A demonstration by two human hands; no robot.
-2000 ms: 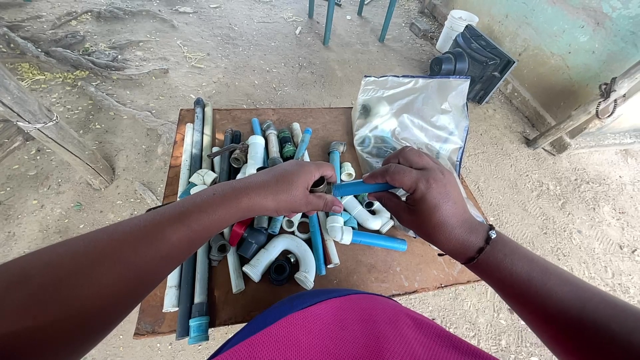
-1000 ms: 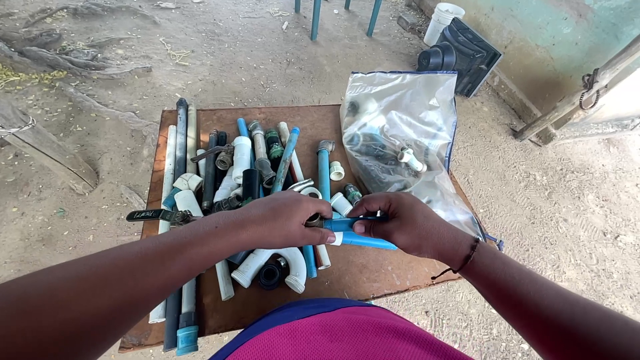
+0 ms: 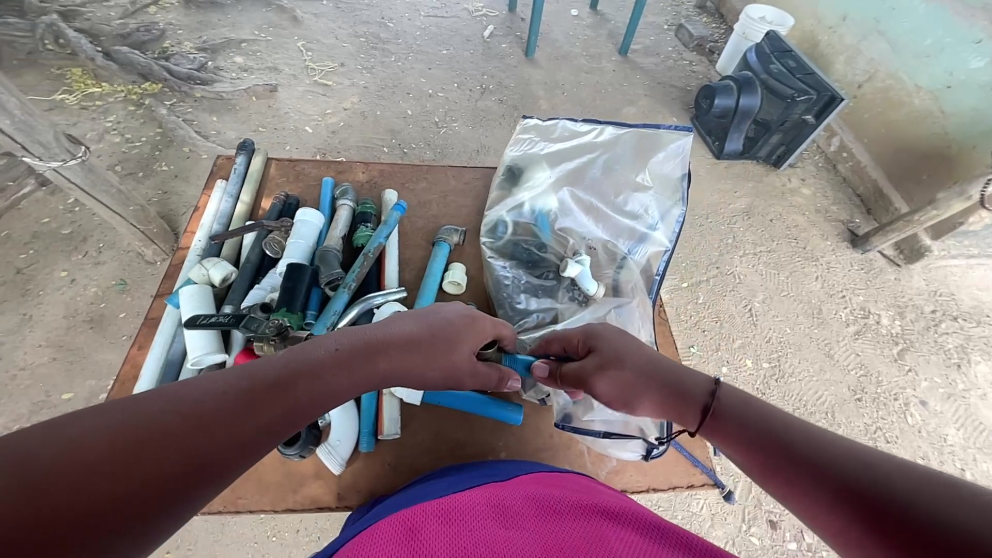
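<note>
Close in front of me, my left hand [image 3: 465, 349] grips a metal pipe fitting [image 3: 488, 351], partly hidden by the fingers. My right hand [image 3: 593, 360] pinches a blue threaded plastic piece [image 3: 518, 364], whose threaded end meets the fitting. Both lie over the near edge of a clear plastic bag [image 3: 597, 163] with fittings in it; a white branched fitting [image 3: 581, 273] lies at its middle. Left of the hands lie a blue pipe with a metal elbow [image 3: 434, 271], a small cream coupling [image 3: 455, 279] and a blue pipe [image 3: 477, 406] pointing right.
Pipes and fittings, among them a white pipe [image 3: 302, 236] and a black-handled valve [image 3: 225, 321], cover the left of the brown table [image 3: 442, 480]. On the ground beyond stand a white bucket [image 3: 752, 35] and a black plastic object [image 3: 767, 101]. A wooden post [image 3: 93, 174] rises at left.
Both hands, holding the blue piece and fitting together, have moved right relative to the pipes, to the bag's near edge. The view has shifted slightly.
</note>
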